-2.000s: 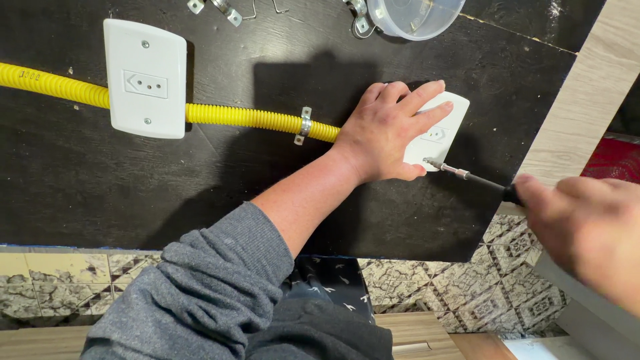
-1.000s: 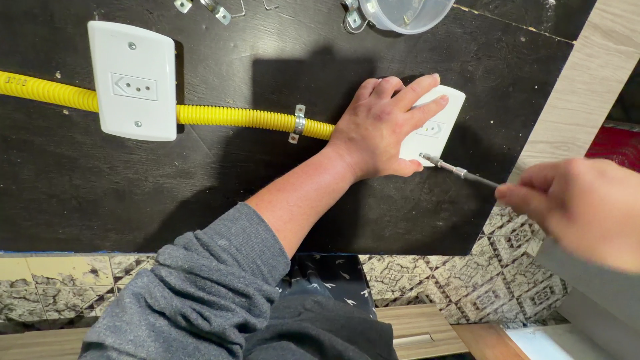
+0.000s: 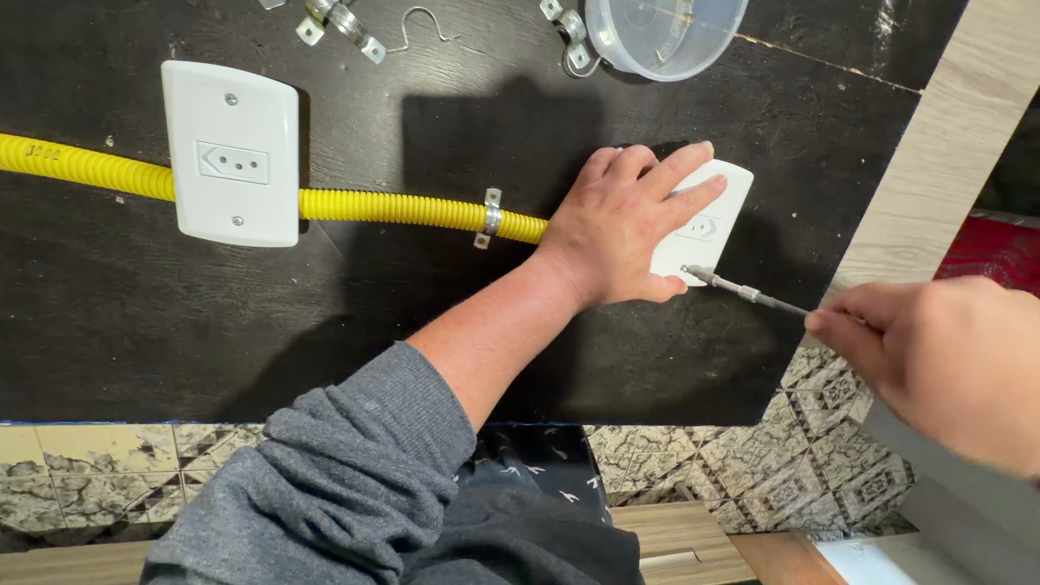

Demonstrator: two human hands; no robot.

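My left hand (image 3: 621, 223) lies spread over a white outlet cover plate (image 3: 735, 183), pressing it to the black board, thumb near its lower edge. My right hand (image 3: 918, 349) is closed around a screwdriver (image 3: 751, 294), its handle hidden in the fist; the tip meets a screw at the plate's lower end. Yellow corrugated conduit (image 3: 390, 205) runs from under my left hand, through a metal strap clamp (image 3: 492, 218), to a second outlet plate (image 3: 236, 154) at the left, which has two screws in it.
The black board (image 3: 487, 366) ends at a front edge and a slanted right edge. At the top lie loose metal clamps (image 3: 345, 24), a bent wire (image 3: 418, 24), more clamps (image 3: 571, 32) and a clear plastic tub (image 3: 666, 32). Patterned floor tiles (image 3: 780, 463) show below.
My right hand has stayed on the screwdriver, its grip and angle shifting a little. My left hand has kept its place on the plate.
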